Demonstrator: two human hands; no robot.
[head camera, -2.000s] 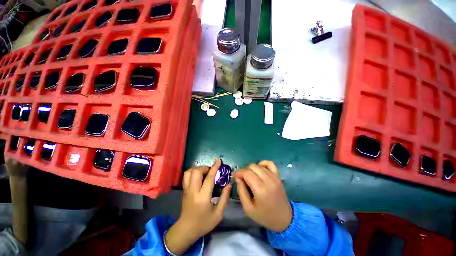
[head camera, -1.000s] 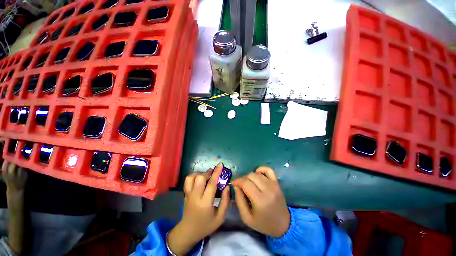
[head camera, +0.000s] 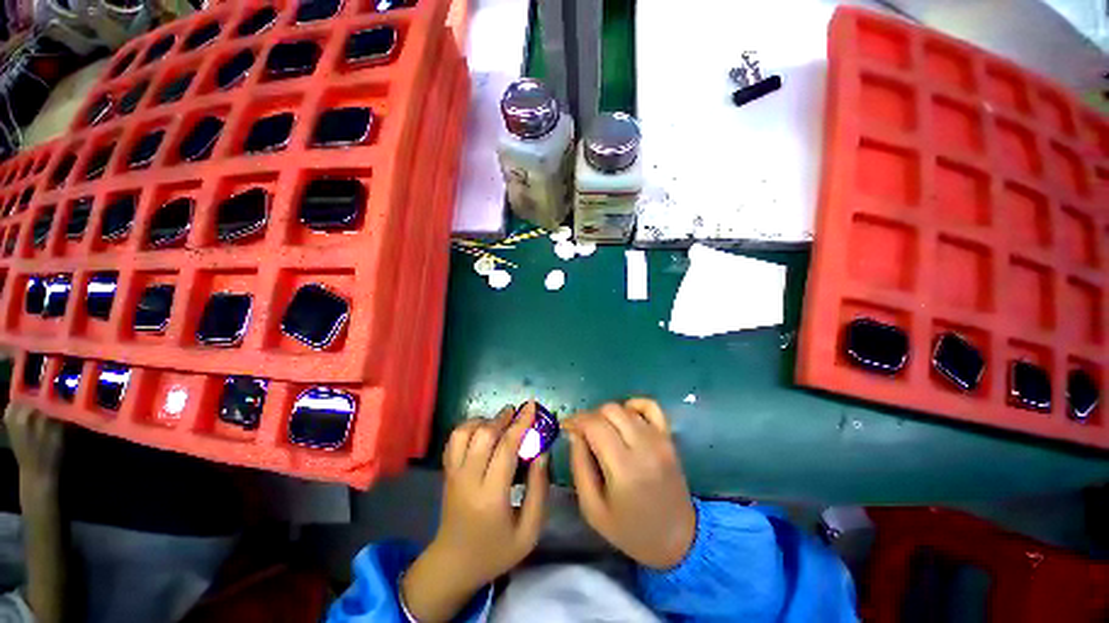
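Note:
A small watch body (head camera: 536, 433) with a dark shiny rim is in the fingers of my left hand (head camera: 484, 505), low in the middle of the view. A bright white reflection shows on its face. My right hand (head camera: 632, 481) is just right of it, with thumb and index fingertips together at the watch's right edge. A thin yellowish tip seems to show at those fingertips, but it is too small to tell what it is. Both hands are bare, with blue sleeves.
A stacked red foam tray (head camera: 249, 347) full of watch bodies stands left. Another red tray (head camera: 839, 231) with several watches is right. Two bottles (head camera: 535, 164), white discs (head camera: 555, 280), yellowish sticks and a white paper (head camera: 727, 292) lie behind the hands. Another person's arm (head camera: 40, 487) is far left.
The view has shifted slightly, so the trays and bottles sit further left. The watch face has tilted and shows a white glare instead of purple reflections. Both hands remain close together at the watch.

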